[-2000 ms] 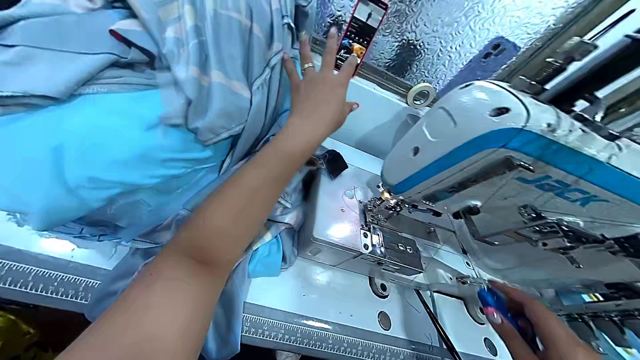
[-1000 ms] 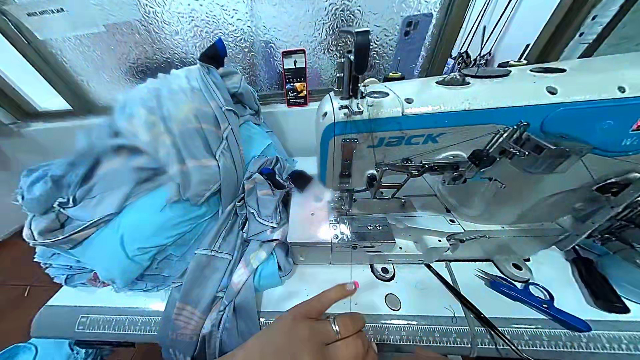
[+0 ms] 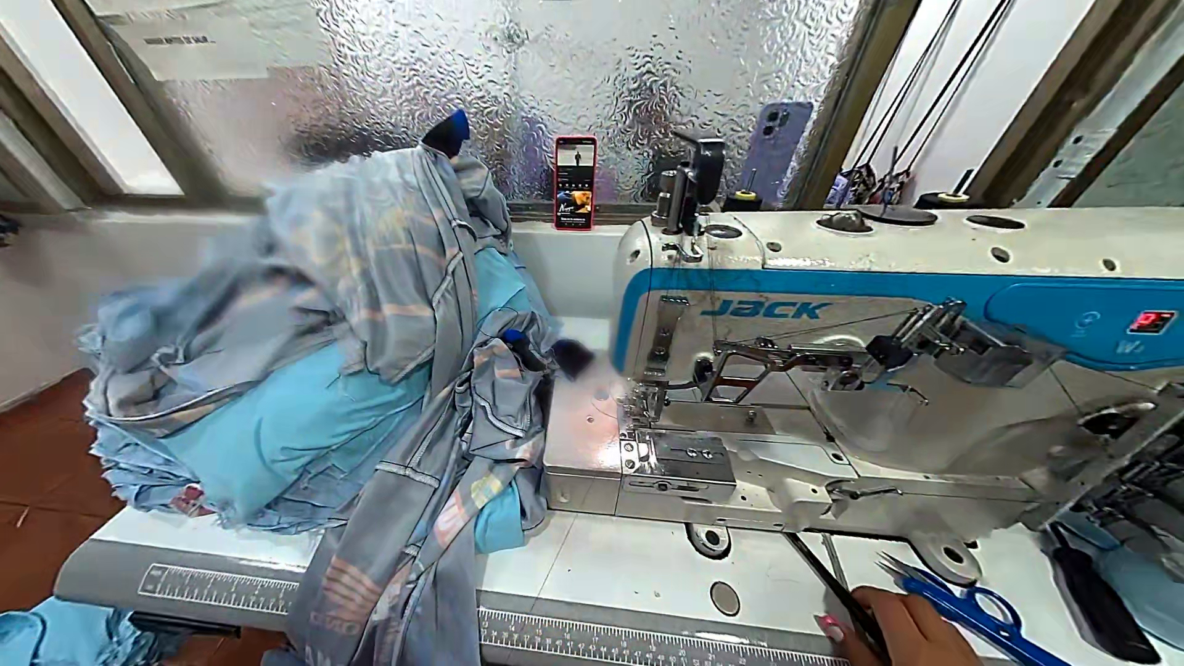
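Observation:
My right hand (image 3: pixel 902 629) is at the bottom right edge, its thumb and fingers closed about the dark metal tweezers (image 3: pixel 823 566). Blue-handled scissors (image 3: pixel 967 606) lie just right of that hand on the white table. My left hand is out of view. Behind the tweezers stands a Jack industrial sewing machine (image 3: pixel 869 324), with its metal needle plate (image 3: pixel 684 455) at the left end. Left of the machine bed, grey and light blue garments (image 3: pixel 370 287) form a large heap, and a grey part hangs over the table's front edge.
A measuring tape strip (image 3: pixel 638 640) runs along the front edge of the table. A phone with a lit screen (image 3: pixel 575 185) leans at the window, and a purple phone (image 3: pixel 775 153) is farther right. A black-handled tool (image 3: pixel 1096 597) lies at the far right. Blue cloth (image 3: pixel 65 629) is at the lower left.
My left hand, at the lit phone two seconds ago and near the table's front edge one second ago, has left the view. My right hand, on the scissors two seconds ago, is now at the tweezers.

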